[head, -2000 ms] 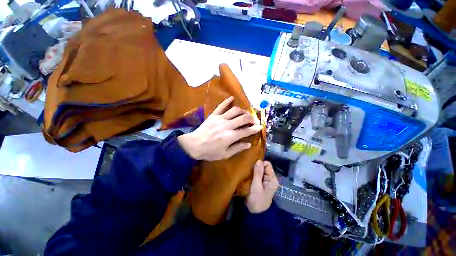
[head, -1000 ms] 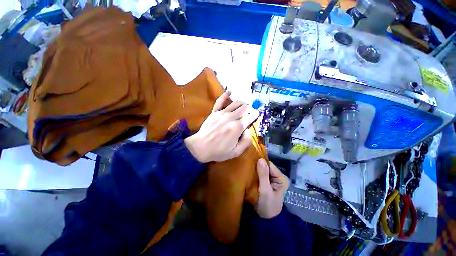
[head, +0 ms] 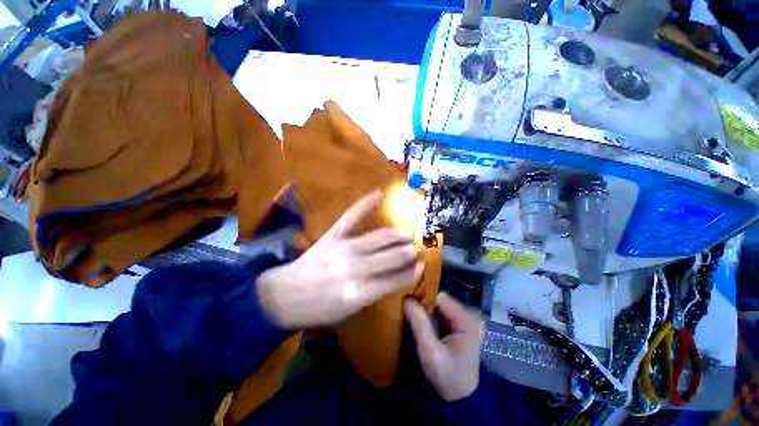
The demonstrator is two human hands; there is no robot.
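A tan-orange fabric panel [head: 333, 166] lies on the white machine table, its right edge at the needle area [head: 420, 208] under a bright lamp. My left hand [head: 345, 270] lies flat on the panel with fingers spread, just left of and below the needle area. My right hand [head: 445, 345] is below it and pinches the panel's edge between thumb and fingers. The white and blue overlock machine [head: 574, 141] stands right of the hands. The presser foot is hard to make out in the glare.
A thick stack of tan panels [head: 133, 150] with dark edges lies at left. Yellow and red scissors [head: 670, 366] hang at lower right beside black-and-white strips [head: 582, 366]. A measuring scale [head: 520, 345] runs along the table front. A blue trough [head: 358, 33] is behind.
The panel has shifted toward me and lies separate from the stack. My left hand has moved down and slightly left; my right hand has moved slightly down. The view has shifted closer to the machine.
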